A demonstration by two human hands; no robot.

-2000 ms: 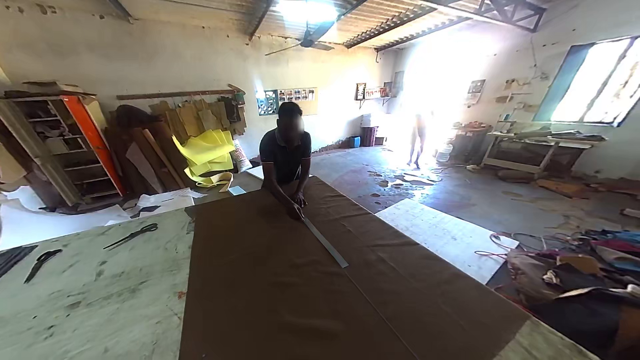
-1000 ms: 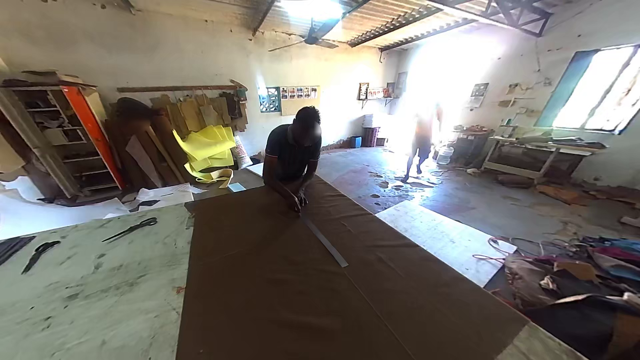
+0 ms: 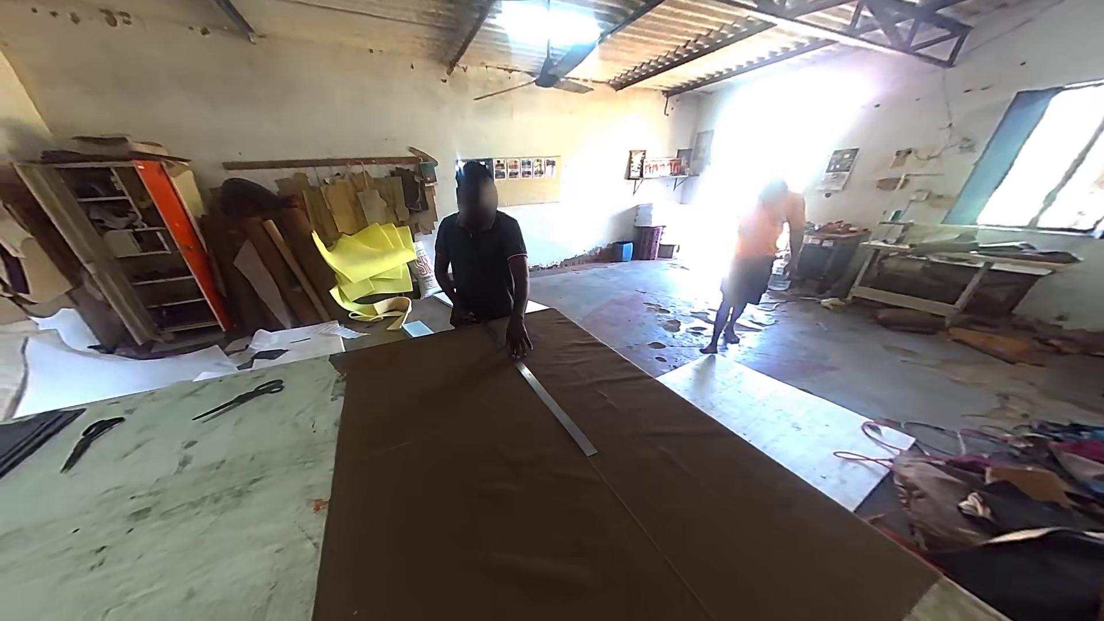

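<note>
Neither my left hand nor my right hand shows in the head view. Brown sheet material covers much of the worktable before me. A flat metal ruler lies lengthwise on it, and a thin line runs from its near end toward me. At the far edge a co-worker stands, one hand down at the ruler's far end. Two pairs of scissors, one farther off and one near dark folded material, rest on the pale tabletop at left.
Another person is on the floor beyond the table. A pale board lies right of the table, beside a heap of cloth and cords. Yellow sheets and an open cabinet stand at the back left. A workbench is at right.
The co-worker at the far edge has straightened up from bending over the ruler. The person beyond has come farther into the room. The ruler lies in about the same place.
</note>
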